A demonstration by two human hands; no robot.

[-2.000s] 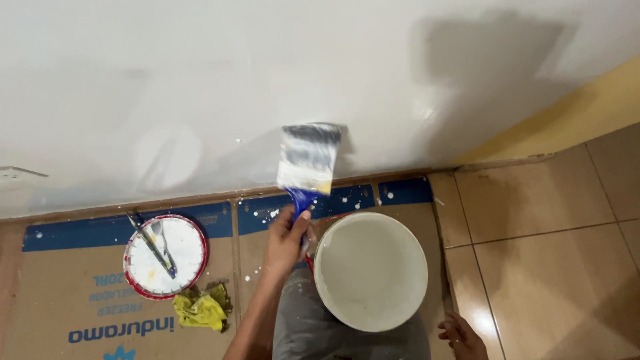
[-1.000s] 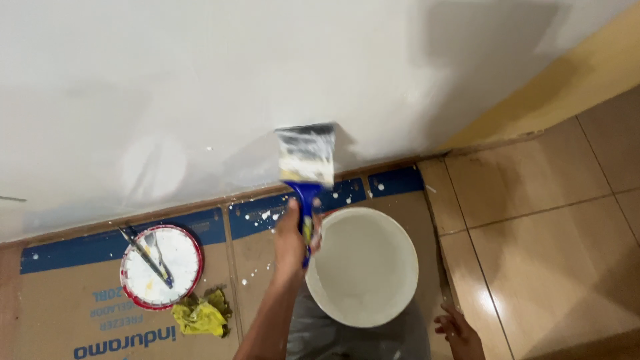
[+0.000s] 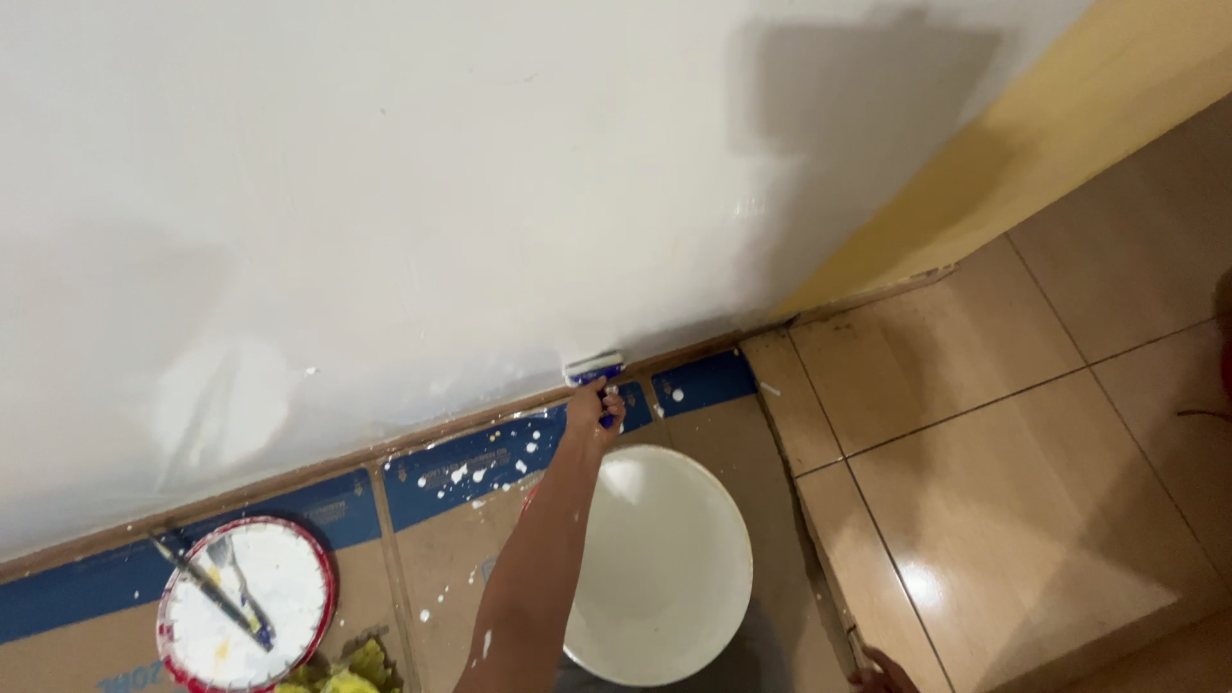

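My left hand (image 3: 597,406) grips the blue handle of a wide paintbrush (image 3: 594,369), whose bristles touch the foot of the white wall (image 3: 462,192) just above the baseboard. Below and right of that hand stands a round white bucket (image 3: 664,568) with pale paint inside. At the bottom edge, partly cut off, my right hand (image 3: 881,671) is near the cardboard's right edge; no object shows in it. A paint-covered bucket lid with a red rim (image 3: 327,577) lies at the lower left, with thin brushes (image 3: 217,592) resting on it.
Paint-spotted cardboard (image 3: 452,568) with a blue band covers the floor along the baseboard (image 3: 356,462). A crumpled yellow cloth (image 3: 361,671) lies beside the lid. Tiled floor (image 3: 1011,481) spreads to the right, under a yellow wall section (image 3: 1011,164).
The wide brush, seen broad side on in front of the wall before, is now down at the wall's foot, with my left arm stretched out past the bucket. My right hand is less in view.
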